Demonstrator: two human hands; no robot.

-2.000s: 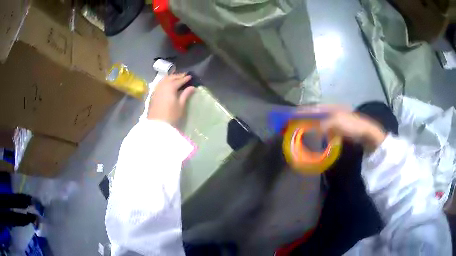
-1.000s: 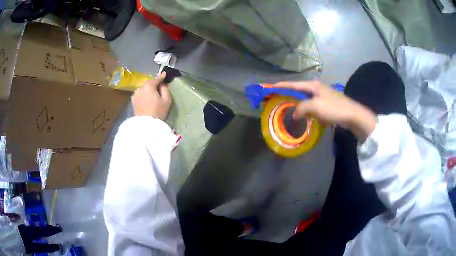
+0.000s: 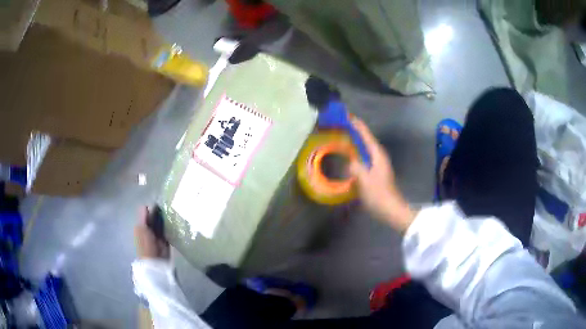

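Observation:
The grey-green wrapped carton stands in front of me. On its top are a battery label with a red border and a plain white shipping label. Black corner protectors sit on its corners. My right hand, blurred, holds the blue tape gun with its yellow tape roll beside the carton's right edge, near the upper right corner. My left hand is at the lower left corner, on the black corner protector there; its fingers are partly hidden.
Brown cartons stand at the left, with a yellow tape roll beside them. Grey-green sheeting lies beyond the carton. A red stool is at the top. A white plastic bag is at the right. My dark-clothed knee is right of the carton.
My left hand has moved from the far left corner down to the lower left corner, uncovering the labels. My right hand has brought the tape gun left and down, close to the carton.

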